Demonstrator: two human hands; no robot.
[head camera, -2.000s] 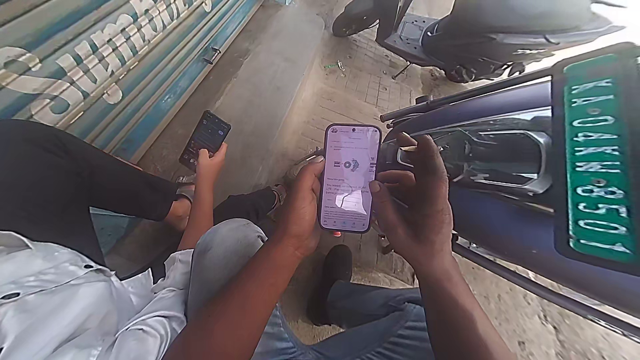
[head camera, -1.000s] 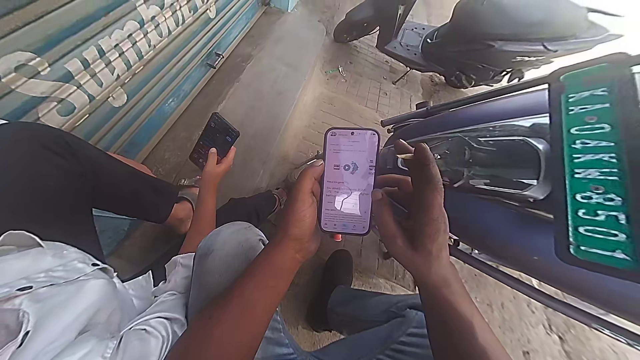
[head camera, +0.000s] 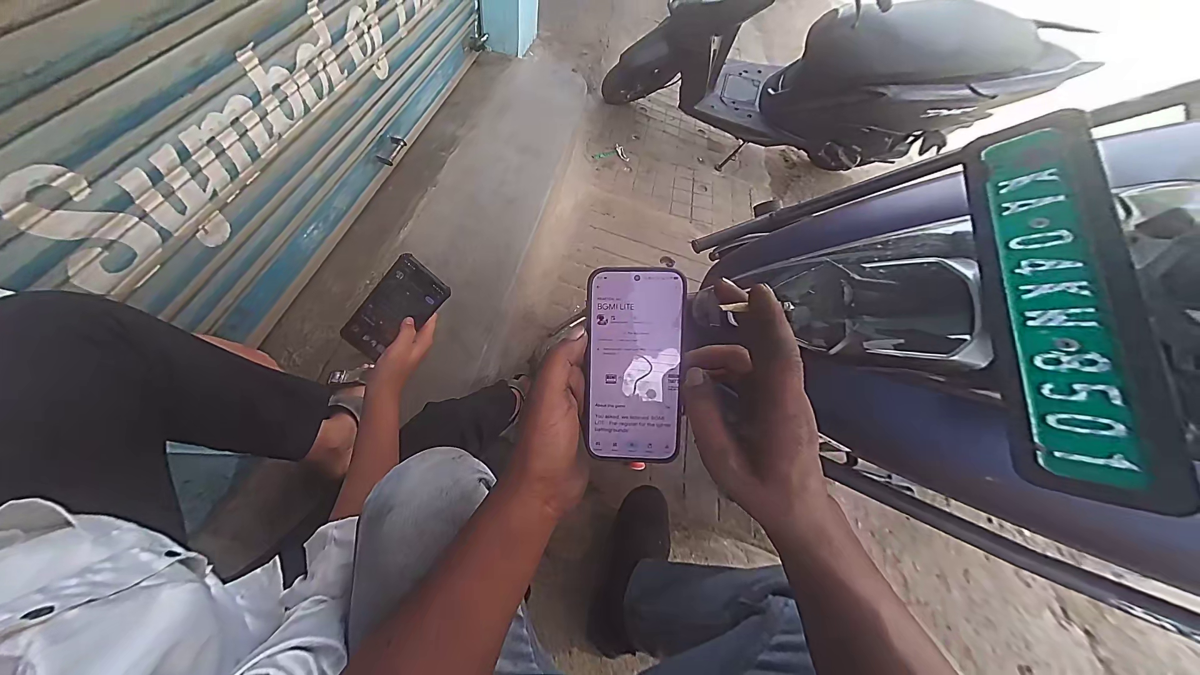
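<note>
A smartphone (head camera: 636, 366) with a lit, pale screen is upright in the middle of the head view. My left hand (head camera: 548, 427) grips its left edge and lower side. On the phone's right side, the thumb of my right hand (head camera: 764, 412) rests at the edge. The right hand's index finger is raised and bent, and a small thin pale object (head camera: 735, 307) shows between its fingers; what it is, I cannot tell. Part of the screen is washed out by a bright reflection.
To the left, a seated person in a white shirt and dark trousers holds a dark smartphone (head camera: 396, 305). A painted metal roller shutter (head camera: 234, 122) is beyond. A parked scooter (head camera: 750, 94) stands ahead, and a vehicle with a green plate (head camera: 1064, 309) is close on my right.
The page on my phone's screen has shifted, now showing a heading near the top. My hands stay around the phone. The neighbour's phone has tilted differently since two seconds ago.
</note>
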